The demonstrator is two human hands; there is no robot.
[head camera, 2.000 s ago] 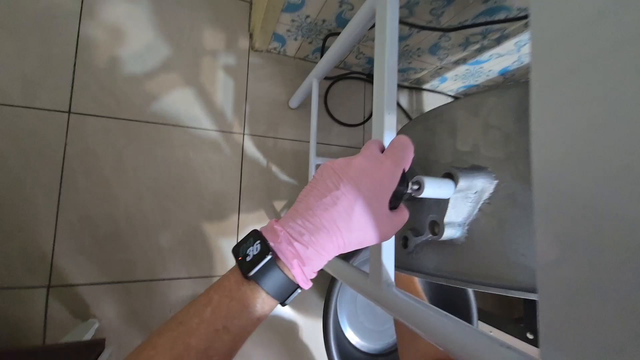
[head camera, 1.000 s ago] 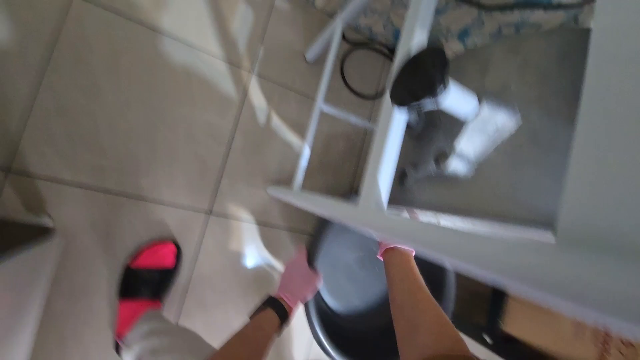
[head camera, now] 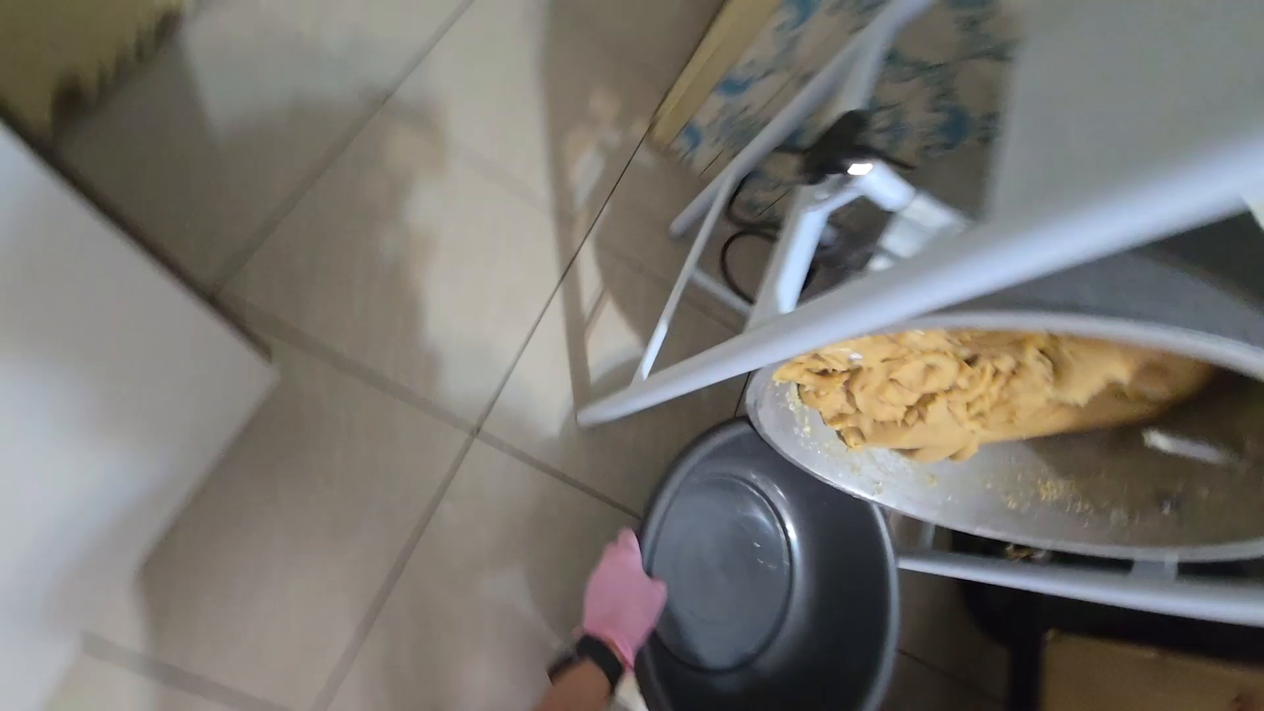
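My left hand point(head camera: 624, 597), in a pink glove with a black watch at the wrist, grips the left rim of a dark grey plastic basin point(head camera: 820, 583). The basin stands on the floor, partly below a metal mixing bowl point(head camera: 1066, 494). Yellowish dough point(head camera: 948, 390) lies in that bowl, which is tilted within a white metal frame point(head camera: 889, 296). A black knob point(head camera: 837, 148) on a white shaft sits beyond the frame. My right hand is out of view.
Tiled floor point(head camera: 385, 474) spreads on the left, beside a pale panel point(head camera: 118, 395). A black cable point(head camera: 726, 262) is coiled behind the frame, near patterned wall tiles point(head camera: 948, 89). A cardboard box point(head camera: 1136, 676) is at the lower right.
My left hand has gone from the black knob to the basin's rim. One second ago both hands were at the basin; the right has left view. The bowl of dough now shows.
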